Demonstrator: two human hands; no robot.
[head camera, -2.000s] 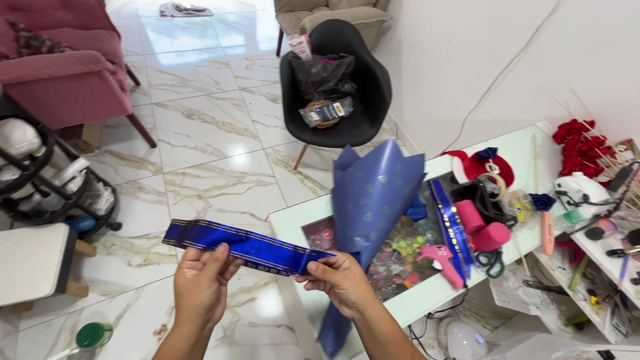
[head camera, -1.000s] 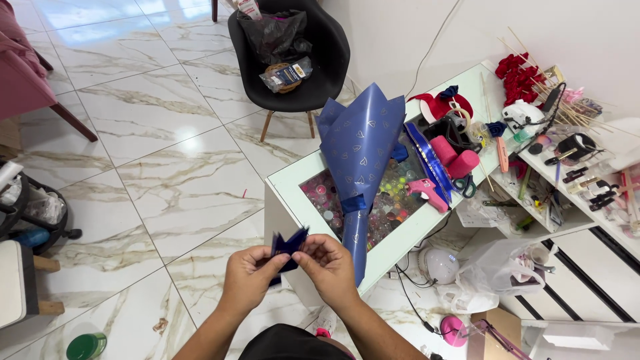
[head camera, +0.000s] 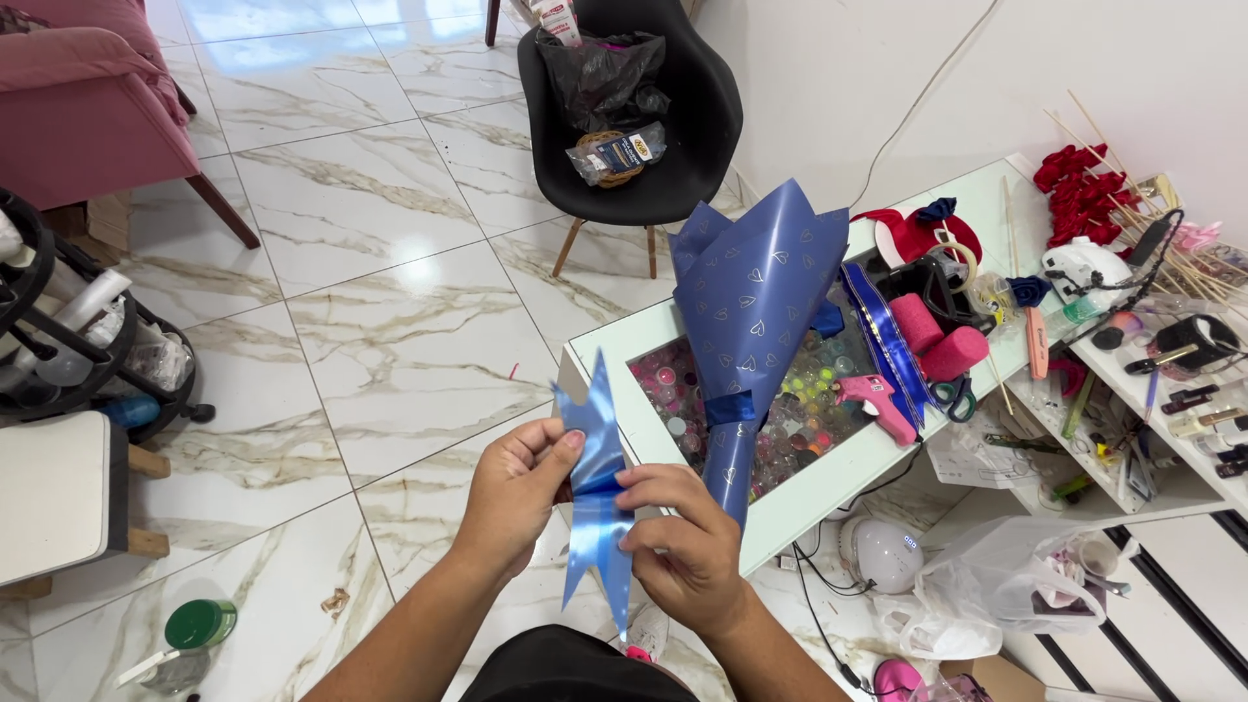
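Observation:
A blue satin ribbon piece (head camera: 597, 468) with notched, pointed ends stands lengthwise between my hands, creased across its middle. My left hand (head camera: 517, 492) pinches its left edge between thumb and fingers. On the right edge, near the crease, the fingertips of my right hand (head camera: 687, 541) grip it. Just beyond lies a blue paper bouquet wrap (head camera: 756, 292) with heart outlines, a dark blue ribbon band (head camera: 731, 408) around its narrow part. A blue ribbon with gold edges (head camera: 887, 341) and a pink glue gun (head camera: 877, 405) lie to its right on the glass-topped table (head camera: 790, 517).
Green-handled scissors (head camera: 954, 398), pink rolls (head camera: 936, 341) and red satin flowers (head camera: 1082, 195) with sticks are on the right. A black chair (head camera: 697, 127) holding bags stands behind the table. A green-lidded jar (head camera: 200, 624) is on the floor at lower left, beside a white stool (head camera: 58, 487).
The long gold-edged ribbon seen in my hands two seconds ago is no longer between them. The folded dark blue piece held one second ago now appears opened out, showing pointed ends.

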